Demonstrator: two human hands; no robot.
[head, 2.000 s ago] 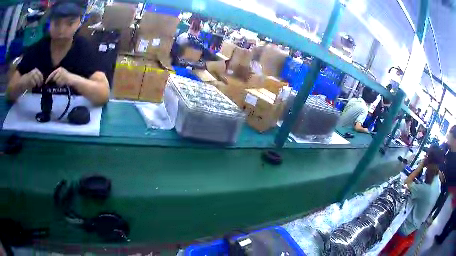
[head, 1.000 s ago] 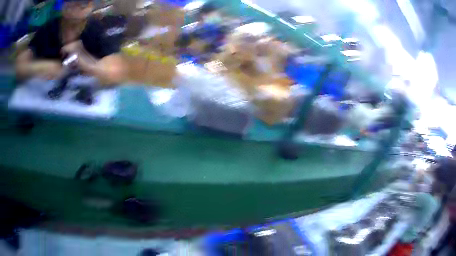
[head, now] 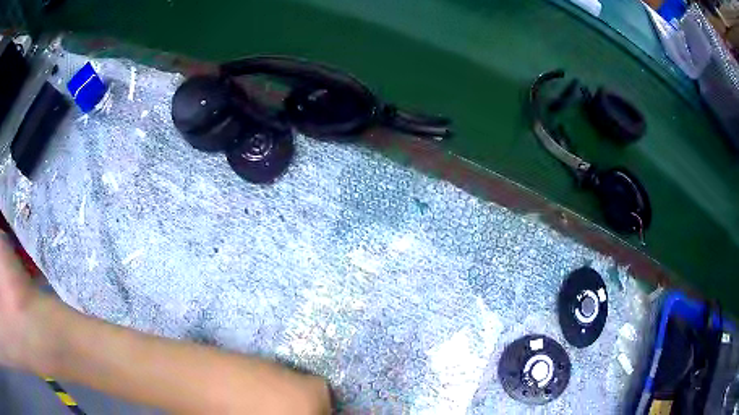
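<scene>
My left hand is at the left edge, cut off, with its fingers out of the picture. Its bare forearm crosses the lower left. My right hand is not in view. A black headphone unit lies at the belt's edge. A round black cup and a round black part with rings lie beside it, touching or overlapping. Two flat black speaker plates with silver-white centres lie at the lower right, an upper plate and a lower plate.
Bubble wrap covers the bench. A second headphone unit lies on the green belt. A blue tray with dark equipment stands at the lower right. A small blue item and a black block lie at upper left.
The view has swung down and left from the belt and the person opposite to the bench. My forearm and the two plates have come into view.
</scene>
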